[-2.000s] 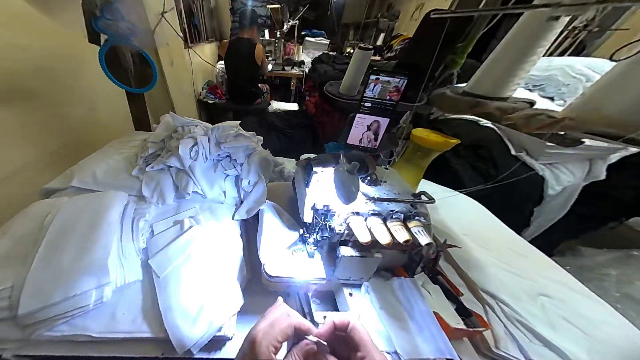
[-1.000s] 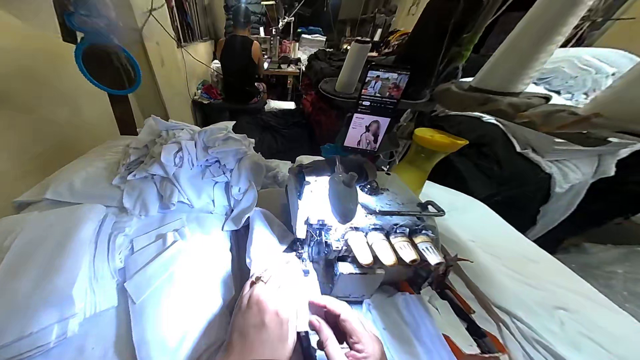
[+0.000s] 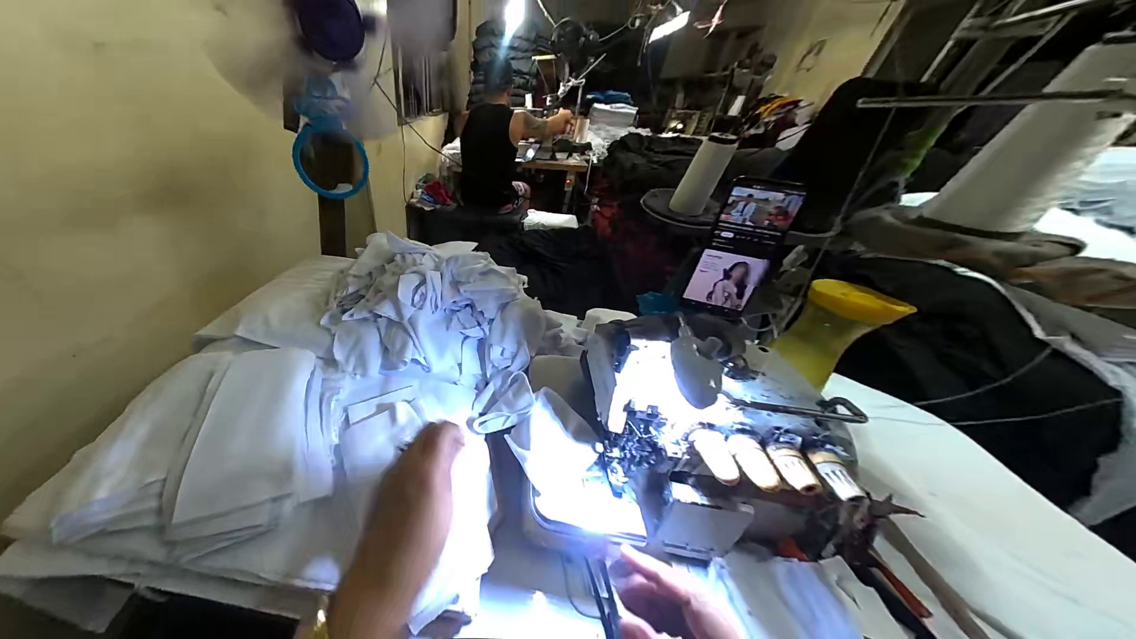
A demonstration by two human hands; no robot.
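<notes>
An overlock sewing machine (image 3: 710,390) stands at centre right, its lamp glare washing out the plate. A piece of white fabric (image 3: 555,444) lies at the needle area. My left hand (image 3: 430,470) reaches onto the stacked white fabric pieces (image 3: 390,426) left of the machine; its fingertips touch the pile, and whether they grip a piece is unclear. My right hand (image 3: 661,599) is low in front of the machine, partly cut off by the frame's bottom edge and blurred by glare; what it holds cannot be told. A crumpled heap of white fabric (image 3: 435,302) rises behind the stack.
Behind the machine stand a phone (image 3: 741,244) showing pictures, a yellow plastic container (image 3: 821,328) and a thread cone (image 3: 704,173). White cloth (image 3: 967,479) covers the right side. Large thread cones (image 3: 1021,151) stand at upper right. A person (image 3: 488,151) sits farther back at another table.
My left hand has moved from beside the right hand, in front of the machine, leftward onto the fabric stack. The right hand remains low before the machine. The view has shifted left.
</notes>
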